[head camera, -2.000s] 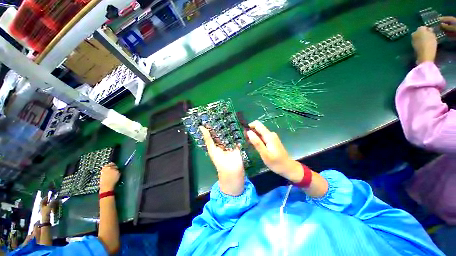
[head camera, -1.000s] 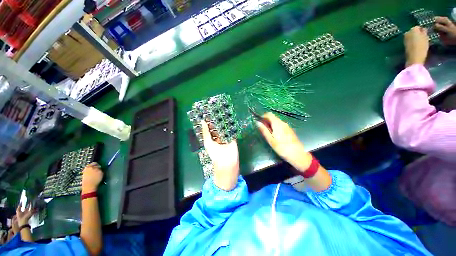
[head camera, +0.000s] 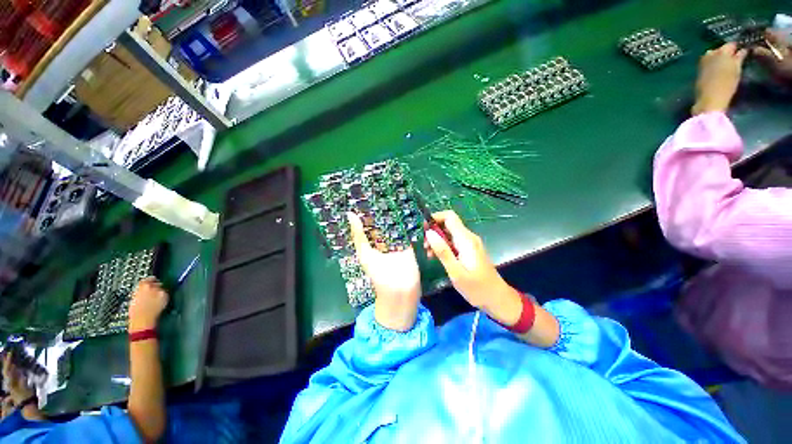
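My left hand (head camera: 388, 270) holds a circuit board panel (head camera: 379, 205) over the bench, with its fingers on the panel's lower part. My right hand (head camera: 470, 263) is shut on side cutters (head camera: 440, 232) with red handles; their dark jaws are close to the panel's right edge. Another panel (head camera: 328, 217) shows at the left of the held one, and a further board panel (head camera: 358, 283) lies below it, partly hidden by my left hand. Green wires (head camera: 482, 165) lie in a loose heap beyond my right hand, with a thin dark tool (head camera: 492, 192) in it.
A black tray (head camera: 252, 269) with shallow pockets lies left of my hands. Stacked board panels (head camera: 532, 91) lie beyond the wires. A neighbour's hand (head camera: 148, 303) is at panels on the left. A person in a pink sleeve (head camera: 712, 182) works on the right. A wrapped post (head camera: 176, 208) stands behind the tray.
The view has shifted slightly. The cutters in my right hand have moved back to the panel's right edge. The held panel has tilted a little, and another now shows beside its left edge.
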